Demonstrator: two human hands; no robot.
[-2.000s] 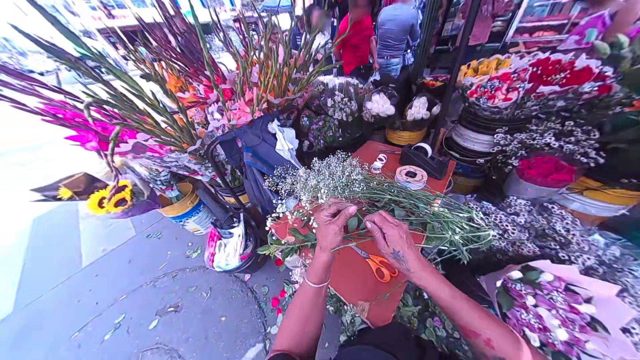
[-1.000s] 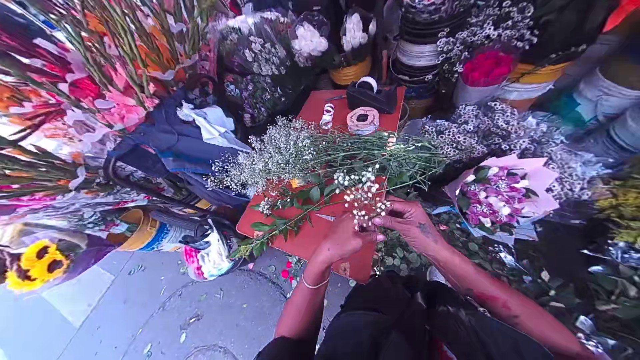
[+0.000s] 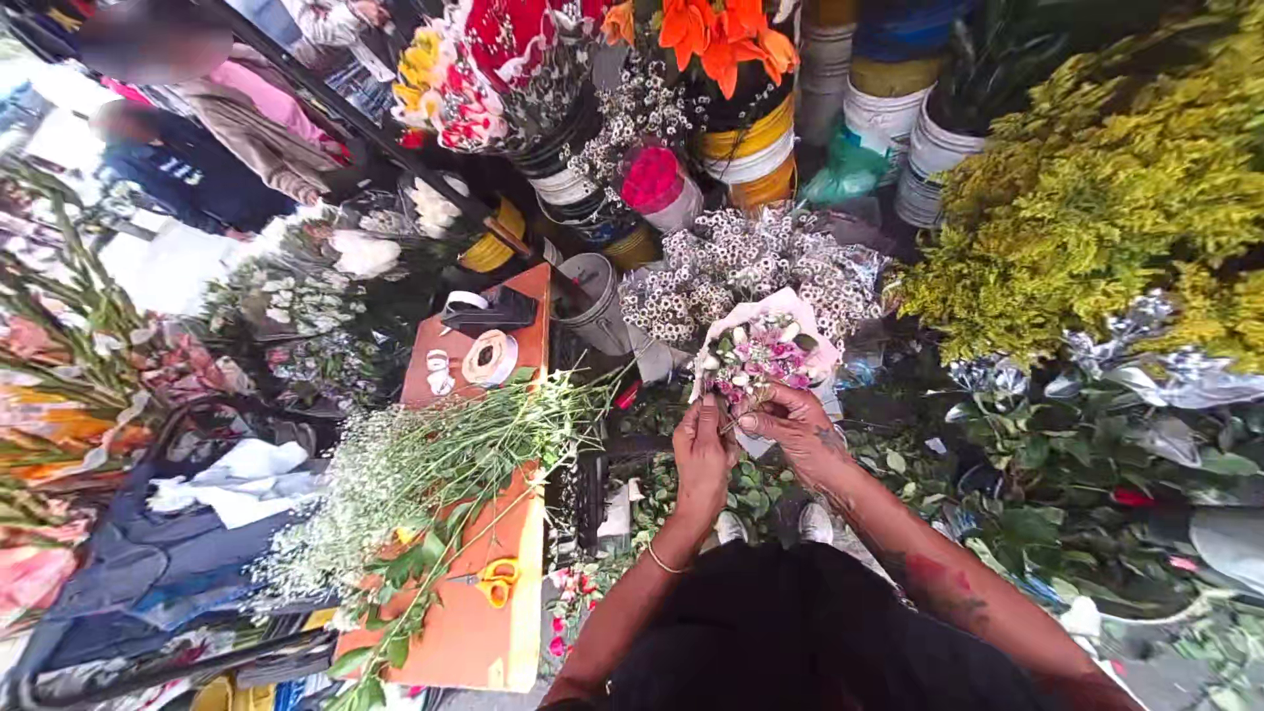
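Observation:
My left hand (image 3: 705,459) is at the lower left edge of a bouquet (image 3: 765,351) of purple and white flowers in pale pink wrapping. Close to it, at the bouquet's lower edge, is my right hand (image 3: 795,430). Thin stems show between the fingers of both hands; how firmly each is held is hard to tell. To the left, a loose bunch of baby's breath (image 3: 365,494) lies across the orange table (image 3: 474,652), its green stems pointing right. Orange-handled scissors (image 3: 497,581) lie on the table below these stems.
A roll of tape (image 3: 490,357) and a black tape dispenser (image 3: 491,308) sit at the table's far end. White daisy-like flowers (image 3: 750,267) stand beyond the bouquet, yellow foliage (image 3: 1106,197) at right. Several buckets (image 3: 597,306) line the back. Cut leaves (image 3: 681,474) cover the ground. People stand at upper left.
Both hands have moved from over the orange table to the wrapped bouquet on the right. The small white sprig seen between them a second ago now appears to be at the bouquet. The view has swung right.

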